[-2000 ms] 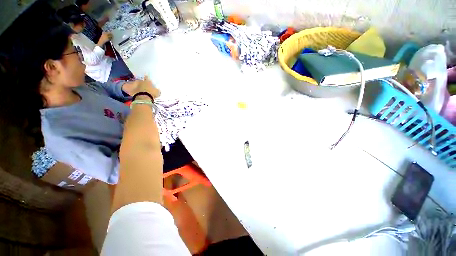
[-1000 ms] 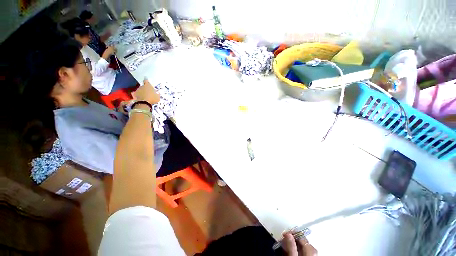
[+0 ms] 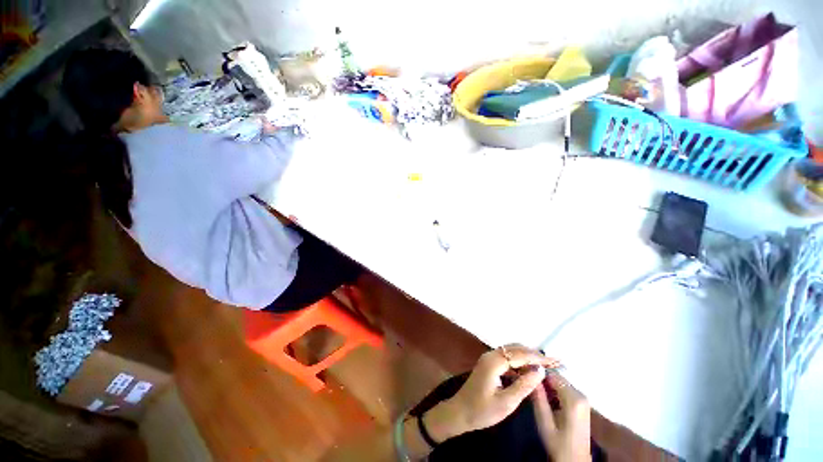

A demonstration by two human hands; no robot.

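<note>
My left hand (image 3: 478, 397), with a dark band at the wrist, and my right hand (image 3: 567, 420) meet at the table's near edge. Their fingertips pinch the thin wire ends of a wire harness, small and partly hidden by the fingers. The pale cable of the harness (image 3: 596, 309) runs from the fingers up across the white table (image 3: 487, 289) to the right. Whether a plug is between the fingertips cannot be told.
Grey-white cables (image 3: 758, 316) lie at the right, near a black phone (image 3: 679, 224). A yellow basket (image 3: 505, 81) and blue basket (image 3: 695, 149) stand behind. A coworker (image 3: 203, 198) sits at the left by an orange stool (image 3: 311, 338). A carton (image 3: 113, 383) stands on the floor.
My left hand has come back from beside the coworker to my right hand. The coworker has turned towards the table's far part, and the view has swung right.
</note>
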